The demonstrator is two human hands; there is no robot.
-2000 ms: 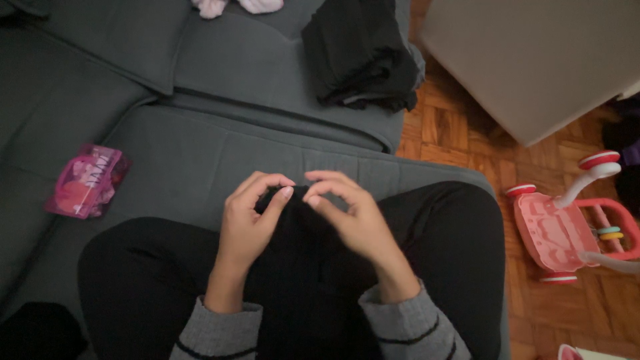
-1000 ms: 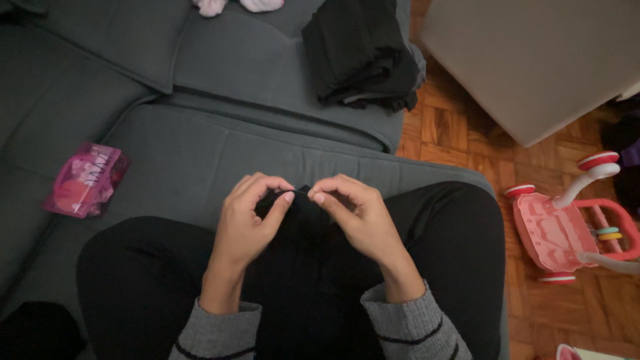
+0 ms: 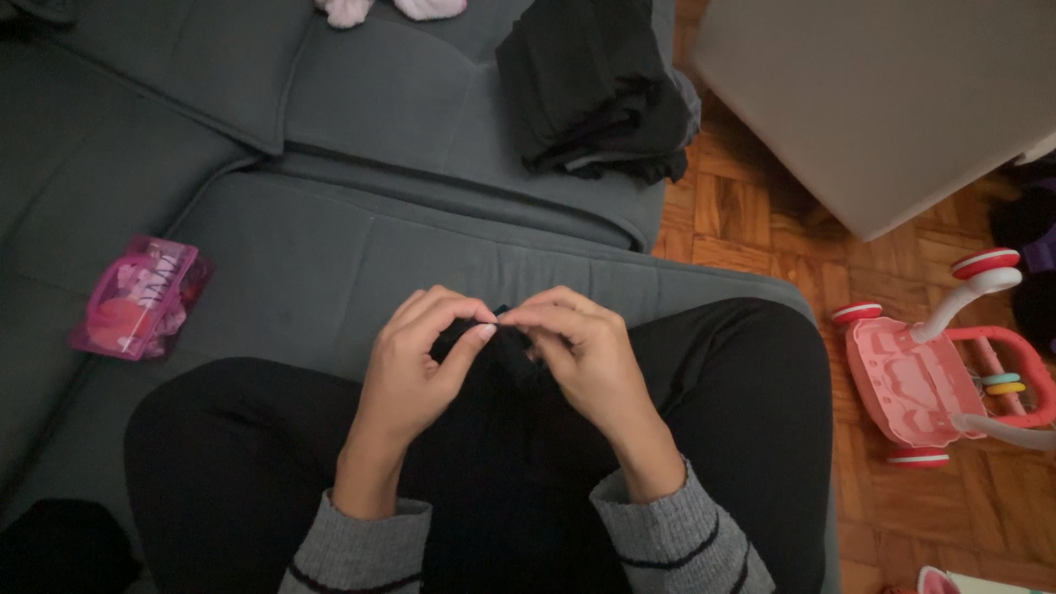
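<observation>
Above my lap, in the head view, my left hand (image 3: 417, 363) pinches the edge of a black cloth (image 3: 516, 355) between thumb and index finger. My right hand (image 3: 582, 355) meets it from the other side, its fingertips at the same edge and touching or nearly touching those of the left. The cloth hangs between both hands and blends into my black trousers (image 3: 742, 379), so its shape and anything small at the fingertips cannot be made out. Both wrists come out of grey knitted cuffs with dark stripes.
On the grey sofa (image 3: 429, 231) lie a pink transparent case (image 3: 144, 301) with a handle, a pile of folded dark clothes (image 3: 598, 91) and a fluffy pink item (image 3: 346, 10). At the right, a pink toy walker (image 3: 916, 379) stands on the parquet floor (image 3: 742, 206) below a light box-shaped piece (image 3: 874, 99).
Two seconds ago my fingertips were a little apart; now they meet at the cloth's edge, my right hand having moved in toward the left.
</observation>
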